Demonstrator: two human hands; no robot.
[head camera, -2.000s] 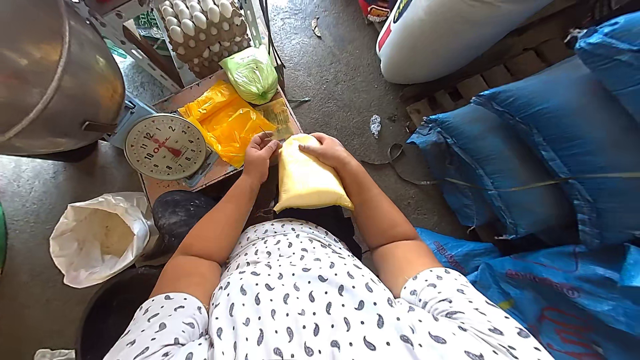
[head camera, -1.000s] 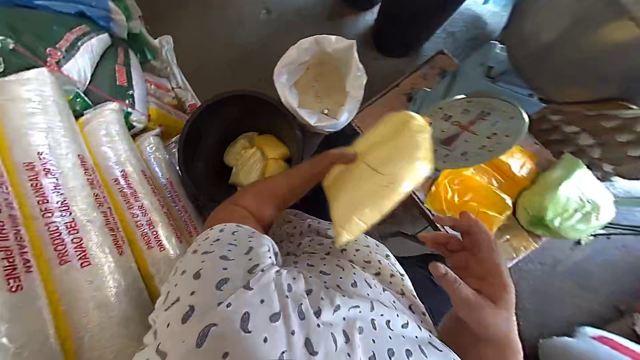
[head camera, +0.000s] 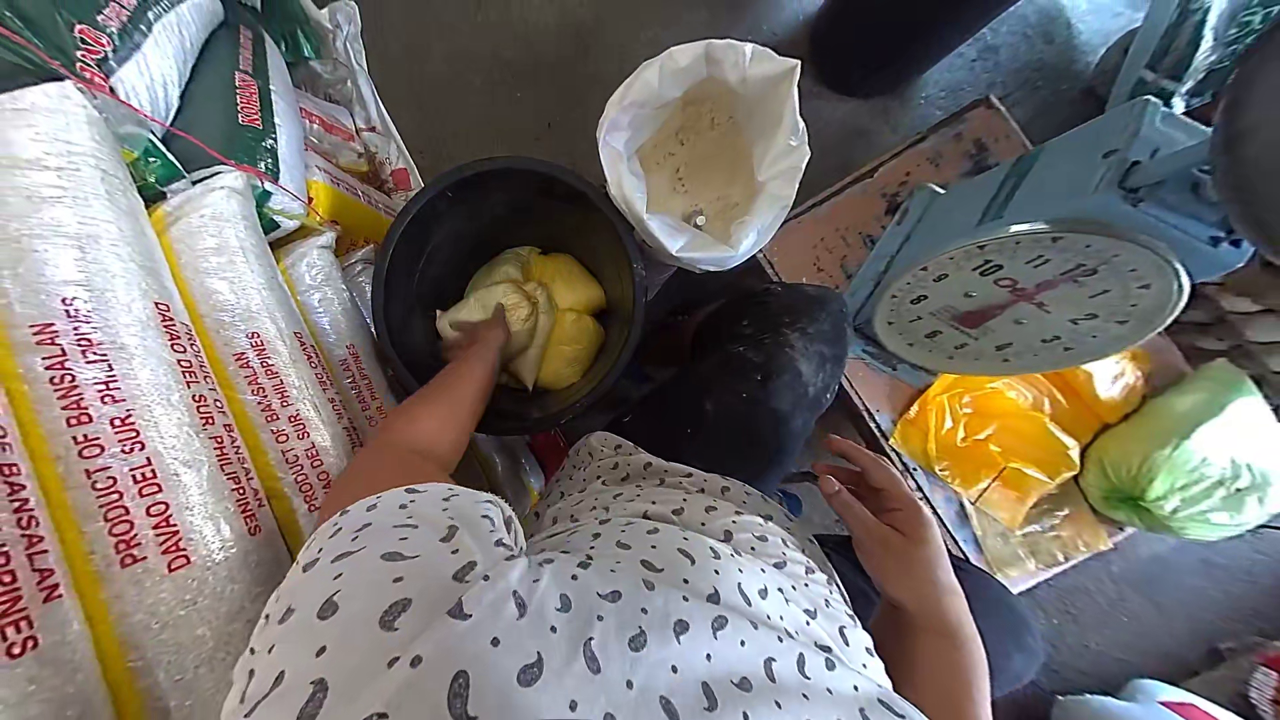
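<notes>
My left hand (head camera: 474, 342) reaches into a black bucket (head camera: 636, 285) and grips a pale yellow filled plastic bag (head camera: 515, 305). Its fingers are partly hidden behind the bag, which lies against other yellow bags (head camera: 572, 345) at the bottom. My right hand (head camera: 868, 498) is held out with its fingers apart and nothing in it, left of the low table. On that table lie an orange-yellow plastic bag (head camera: 1000, 430) and a light green plastic bag (head camera: 1190, 450), beside a dial scale (head camera: 1030, 300).
A white sack of pale powdery or granular stuff (head camera: 705, 150) stands open beside the bucket. Large filled sacks (head camera: 110, 330) line the left side. A dark rounded object (head camera: 760, 375) is in front of my body. The wooden tabletop (head camera: 890, 190) extends under the scale.
The left hand has carried the pale yellow bag down into the black bucket. Two seconds ago both hands held it in front of my body. The view has swung left.
</notes>
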